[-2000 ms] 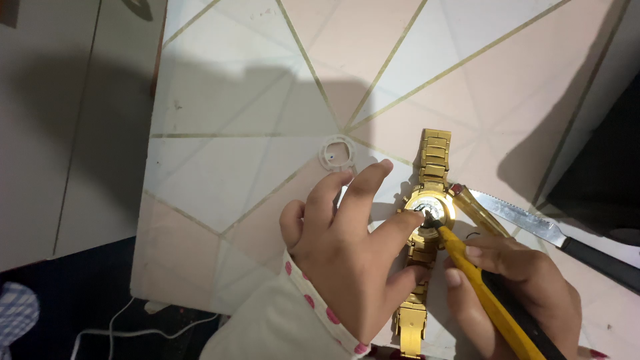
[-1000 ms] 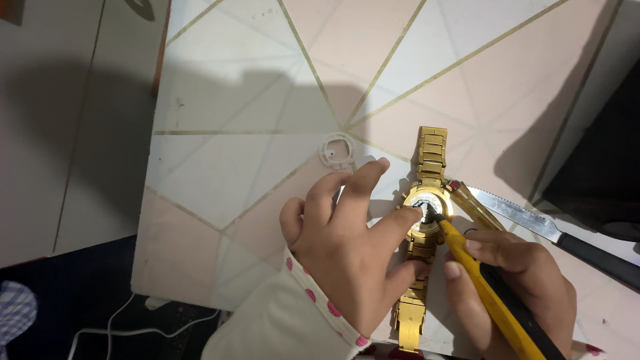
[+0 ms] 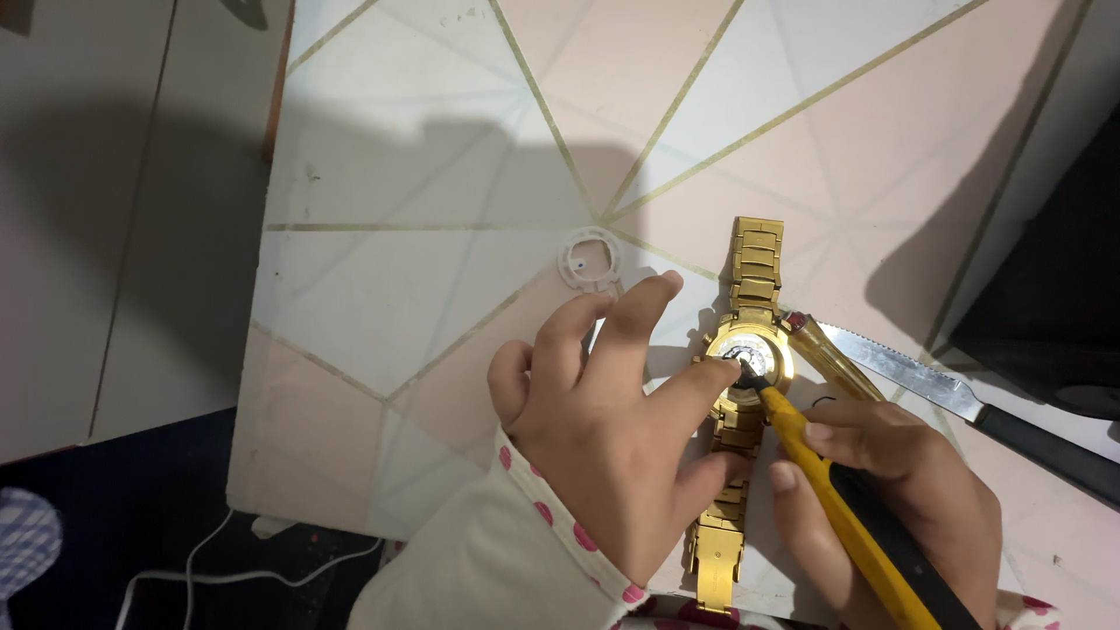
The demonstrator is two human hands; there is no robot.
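A gold-coloured metal wristwatch [image 3: 758,271] lies face down, its case back off and the round inside showing. My left hand [image 3: 612,420] spreads over the bracelet's left side, with the index fingertip at the middle of the case and the thumb across the links. In my right hand [image 3: 901,499] is a yellow and black pen-like tool [image 3: 818,481], its dark tip at the inside of the watch near my left index fingertip. The exact contact at the tip is too small to tell. A white plastic ring [image 3: 591,260] lies beyond my left fingers.
Right of the watch lie a translucent amber tool with a red end [image 3: 831,354] and a serrated knife with a black handle [image 3: 1041,451]. A black object [image 3: 1050,289] stands at the right. The table's edge [image 3: 249,376] runs down the left, with white cables [image 3: 219,577] below.
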